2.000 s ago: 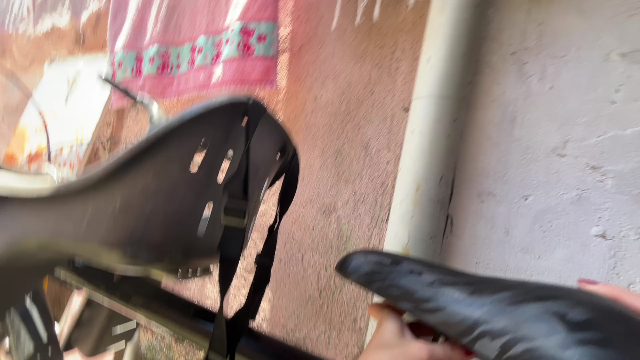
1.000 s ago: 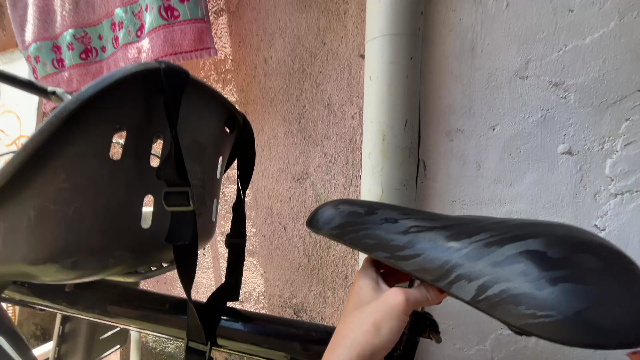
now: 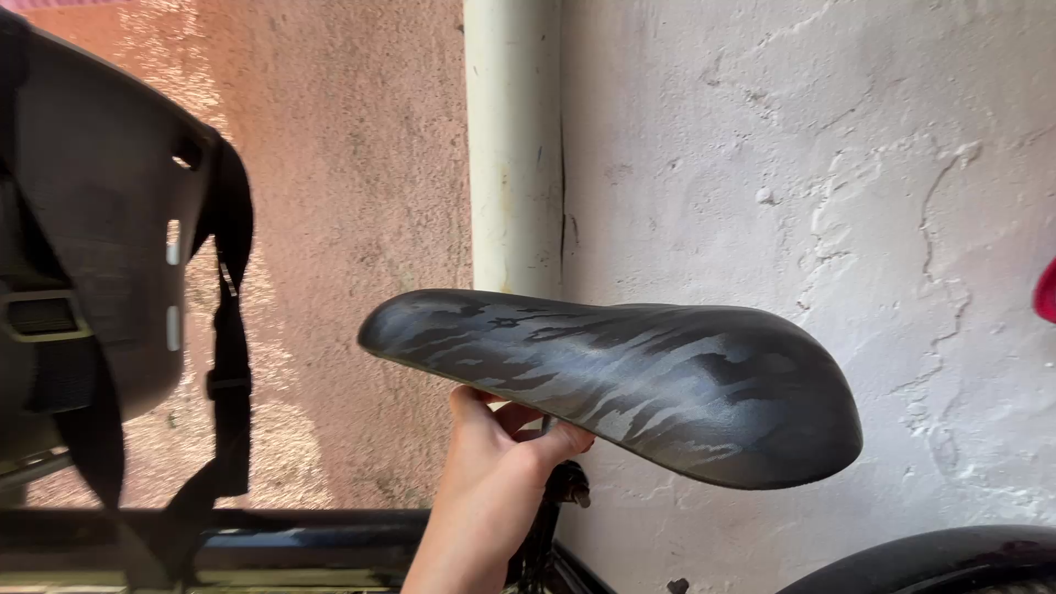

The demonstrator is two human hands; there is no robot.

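A black bicycle saddle (image 3: pixel 627 371) with a grey streaked pattern lies across the middle, its narrow nose pointing left and its wide rear right. My left hand (image 3: pixel 503 462) comes up from below and grips the saddle's underside near the middle, with the thumb on the right; the fingertips are partly hidden beneath it. Just under the saddle, by my thumb, is the seat post clamp (image 3: pixel 571 485) on the dark frame. Whether the saddle is fixed to the post cannot be told. My right hand is out of view.
A dark plastic child seat (image 3: pixel 99 190) with hanging black straps (image 3: pixel 231 355) is at the left, above a black bicycle tube (image 3: pixel 313 540). A pale vertical pipe (image 3: pixel 516 148) runs along the rough wall (image 3: pixel 742 165) behind. A black wheel or fender (image 3: pixel 932 561) curves at bottom right.
The fingers seen at the saddle's rear on the right two seconds ago are gone from view. My left hand stays under the saddle. The view has shifted right.
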